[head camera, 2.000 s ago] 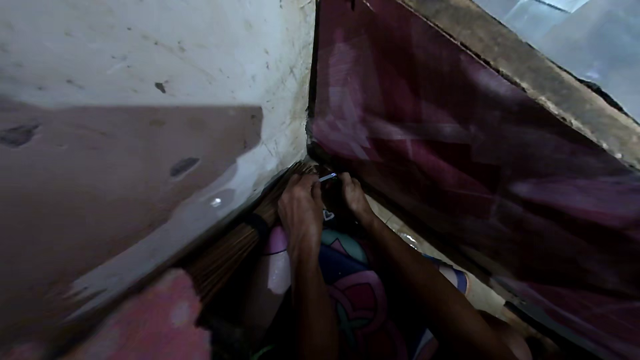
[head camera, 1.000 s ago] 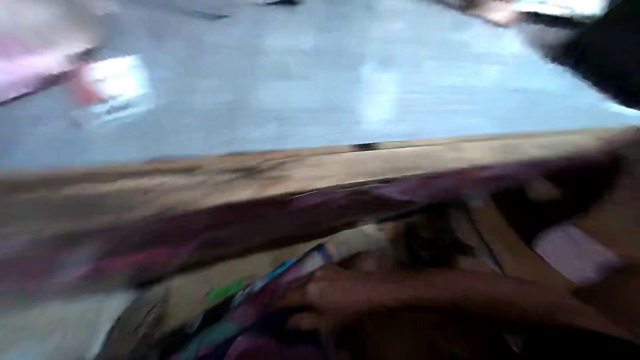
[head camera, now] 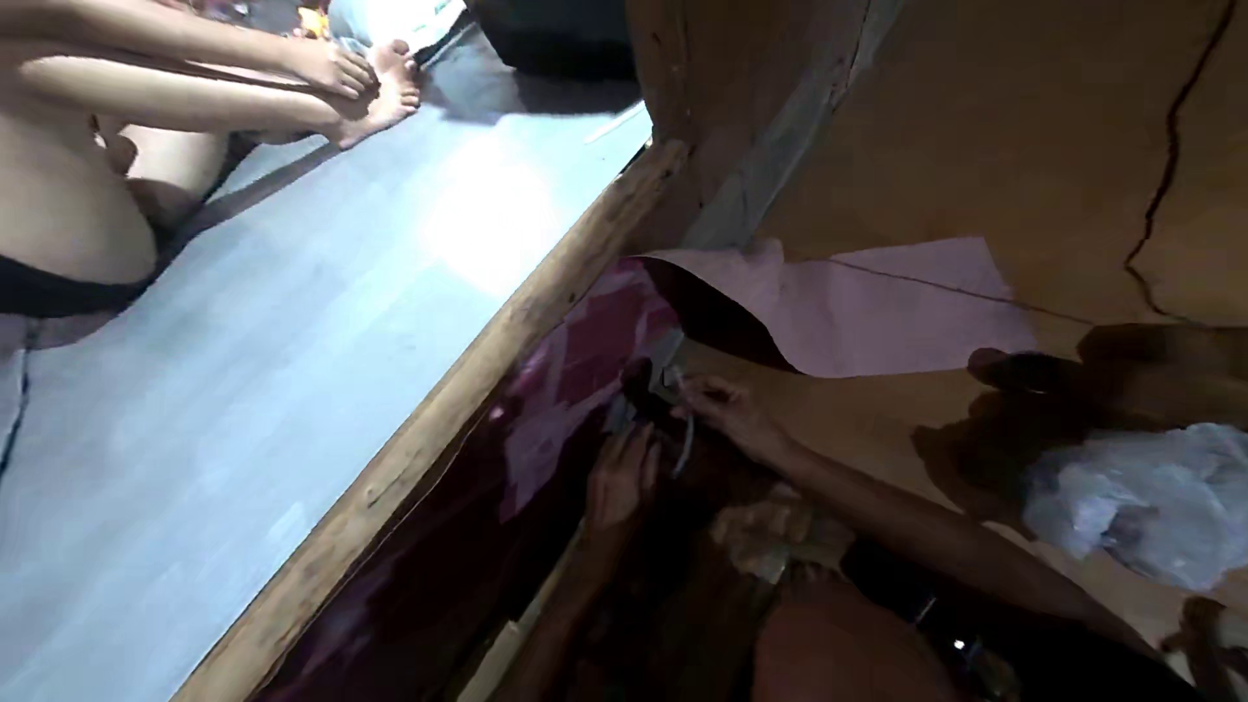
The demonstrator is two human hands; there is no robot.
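My left hand is low in the dark corner beside the maroon sheet, its fingers bent around or against something too dark to name. To its right, my right hand has its thumb and fingers pinched at the upper end of a thin pale strip or cord, which curves down between the two hands. A small pale object shows just left of the right fingertips. Deep shadow hides what lies under both hands.
A wooden pole edges a raised pale blue surface, where another person's legs and hand rest at the upper left. A pink sheet lies at the right. Beyond it is a crumpled clear plastic bag.
The view has swung far round, from a corner between a stained wall and the maroon sheet. The bundle of thin sticks seen two seconds ago is out of view.
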